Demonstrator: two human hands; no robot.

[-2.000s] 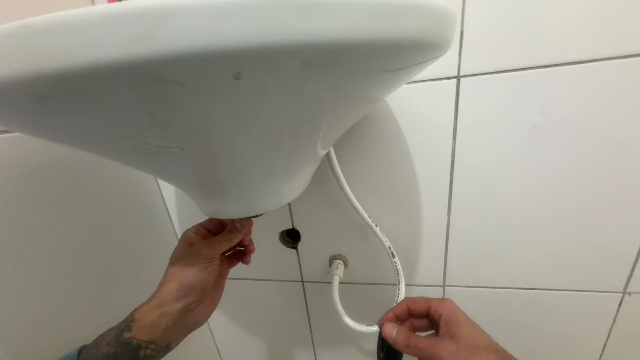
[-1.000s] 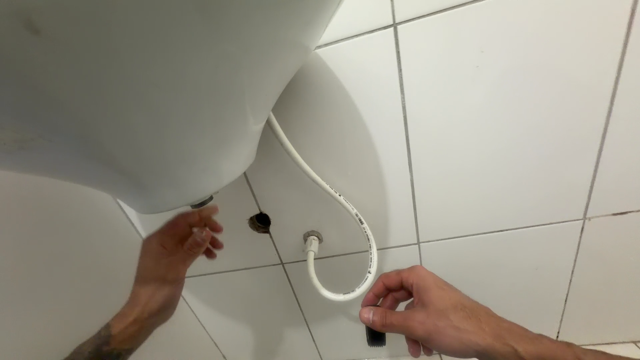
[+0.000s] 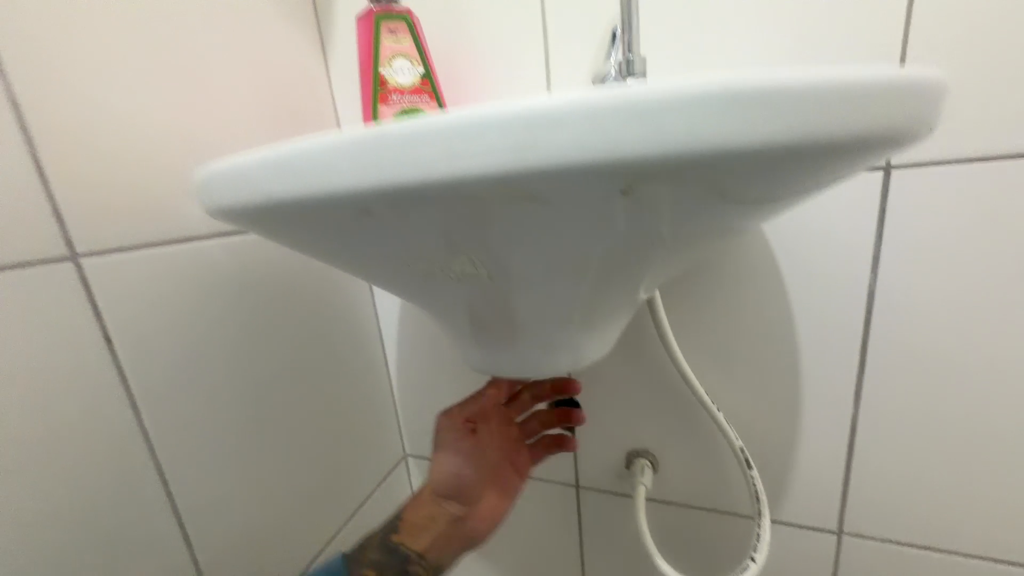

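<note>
My left hand [image 3: 500, 448] reaches up from below to the underside of a white ceramic washbasin [image 3: 552, 264]. Its fingers are spread and slightly curled at the basin's bottom outlet, which they hide; whether they grip anything there does not show. Behind the fingertips is the dark drain hole [image 3: 567, 405] in the tiled wall, partly covered. To the right, a white flexible water hose [image 3: 720, 424] runs from behind the basin, loops down past the lower frame edge and comes up to a wall fitting [image 3: 642, 464]. My right hand is out of view.
On the basin's rim at the back left stands a pink soap bottle [image 3: 400, 68] with a label. A chrome faucet [image 3: 630, 48] rises behind the rim. White wall tiles [image 3: 944, 336] surround the basin, and a side wall [image 3: 200, 384] meets them in a corner at the left.
My right hand, earlier holding a black object beside the hose, has left the view. My left hand is back up at the basin's bottom. The view has shifted up, showing the bottle and faucet.
</note>
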